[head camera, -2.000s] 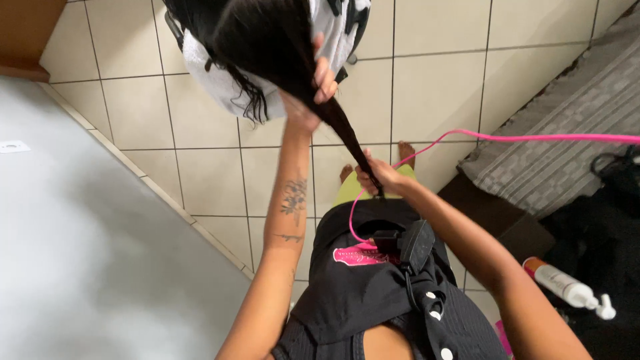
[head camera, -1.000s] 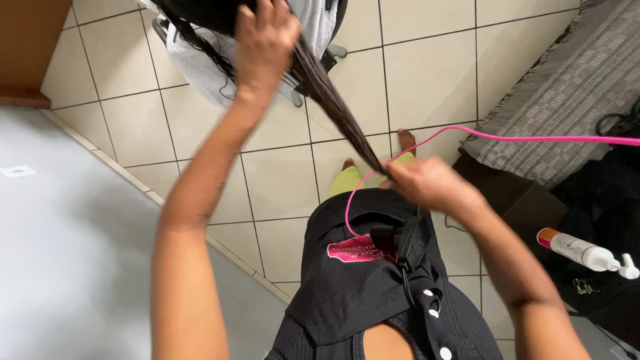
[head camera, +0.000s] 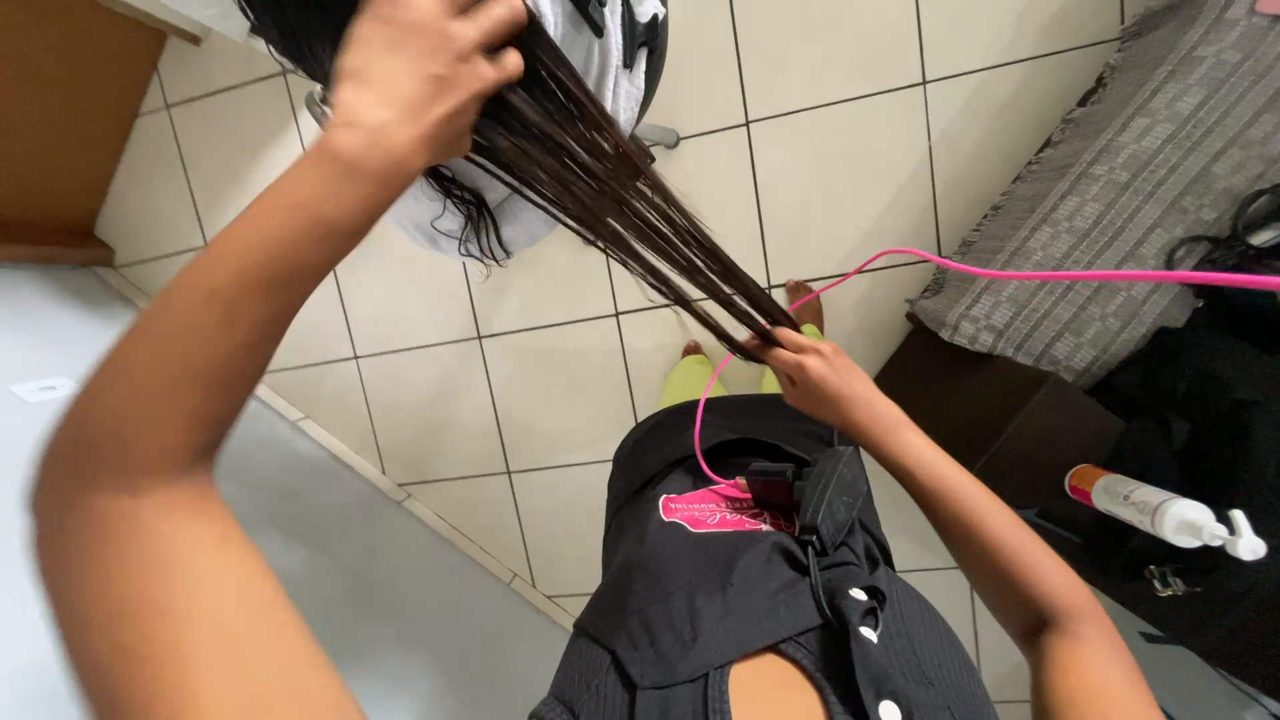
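A long lock of dark, wet-looking hair (head camera: 620, 180) runs taut and fanned out from a seated person's head, which is mostly cut off at the top edge. Its lower ends are gripped between the closed fingers of my right hand (head camera: 815, 375), in front of my black apron (head camera: 700, 600). Higher up, near the roots, my left hand (head camera: 425, 80) is bent over the hair; whether its fingers close on any strands cannot be told. Looser wavy strands (head camera: 465, 215) hang over the pale towel or cape (head camera: 525, 225) behind the lock.
A pink cable (head camera: 1060, 274) crosses from the right edge to my apron. At right are a grey woven cloth (head camera: 1120, 190), a dark brown box-like piece (head camera: 985, 400), a white pump bottle (head camera: 1150, 505) and small metal clips (head camera: 1168, 580). A grey surface (head camera: 400, 590) borders the tiled floor at left.
The lock, a narrow bundle before, is now spread into separate strands. My right hand still holds its ends. My left hand was further down the lock two seconds ago.
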